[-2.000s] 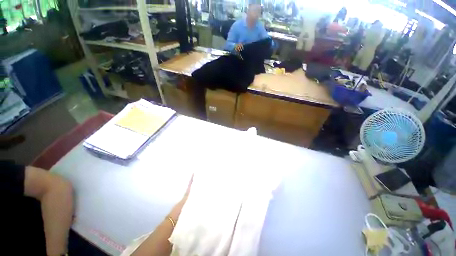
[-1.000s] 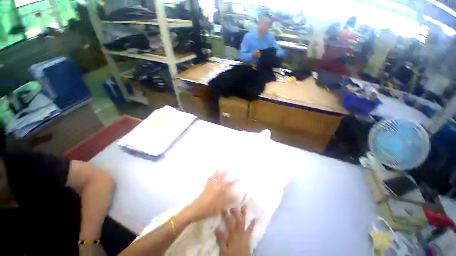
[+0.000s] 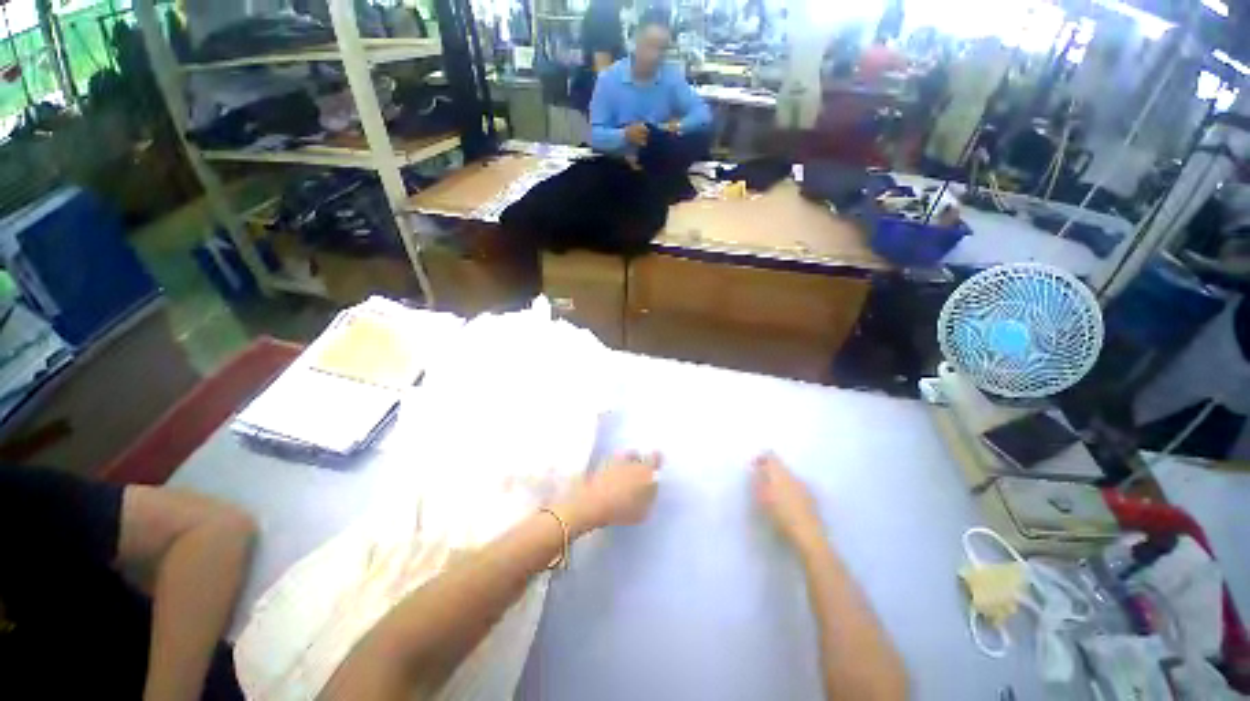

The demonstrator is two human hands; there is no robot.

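A white garment (image 3: 480,397) lies on the left half of the pale table, beside and partly over the edge of a paper stack (image 3: 309,408). Its upper part is washed out by glare and its lower part shows folds. My left hand (image 3: 617,493), with a bracelet at the wrist, is by the garment's right edge, fingers partly curled. Whether it pinches cloth is not clear. My right hand (image 3: 784,490) is low over the table surface to the right, apart from the garment, its fingers blurred and close together.
A person's arm (image 3: 192,562) rests at the left table edge. A fan (image 3: 1021,332), phone (image 3: 1032,440), case (image 3: 1053,507) and white cord with a yellowish block (image 3: 993,589) are at the right. A person in blue (image 3: 644,99) handles black cloth (image 3: 590,206) at the far table.
The garment has shifted left, against the paper stack. My hands, together on the cloth one second ago, are now apart, with my right hand farther right over the table.
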